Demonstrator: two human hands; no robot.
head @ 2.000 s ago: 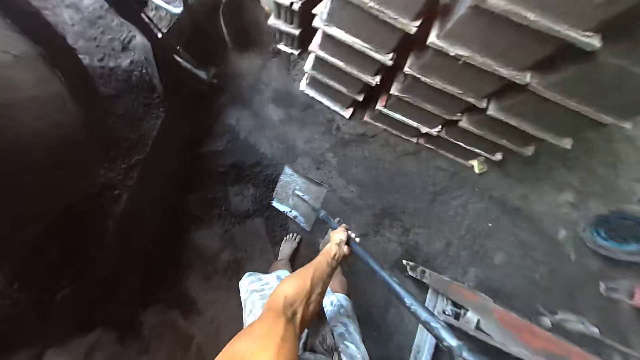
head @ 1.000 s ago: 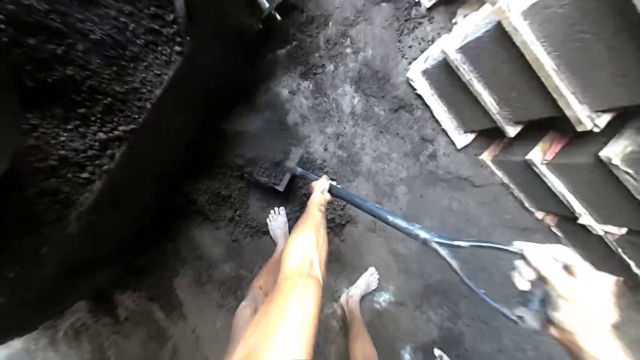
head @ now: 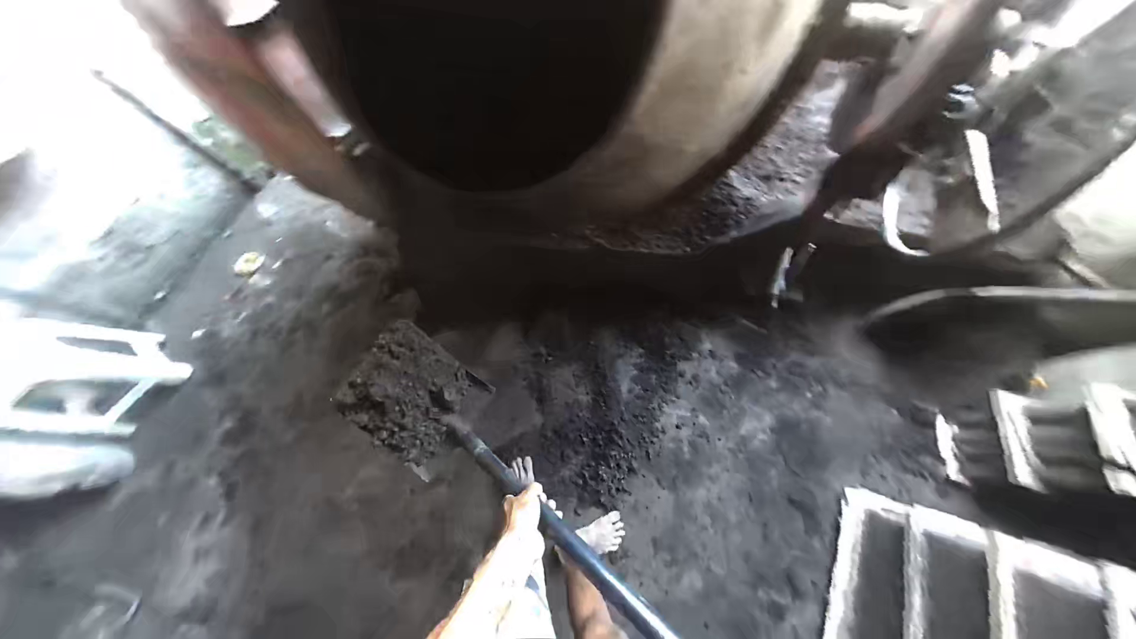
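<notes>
My left hand [head: 525,508] is closed around the dark metal shaft of a shovel [head: 568,543], low on the shaft near the blade. The square blade lies to the left of my feet, heaped with dark, damp, crumbly material [head: 404,390]. Toward the bottom edge the shaft runs out of the frame, so its handle end is hidden. My right hand is outside the picture. Loose dark material [head: 612,417] is spread over the floor in front of my bare feet [head: 603,532].
A large round drum with a dark opening [head: 497,98] stands ahead, between rusty metal supports [head: 293,106]. Stacked pale-edged molds or trays [head: 967,568] stand at the lower right. A rounded metal rim [head: 1012,293] juts in at right. A whitish frame [head: 89,382] is at left.
The view has swung round to face the drum. The shovel blade, bare two seconds ago, now carries a heap of dark material. My right hand, earlier on the forked handle, has left the view.
</notes>
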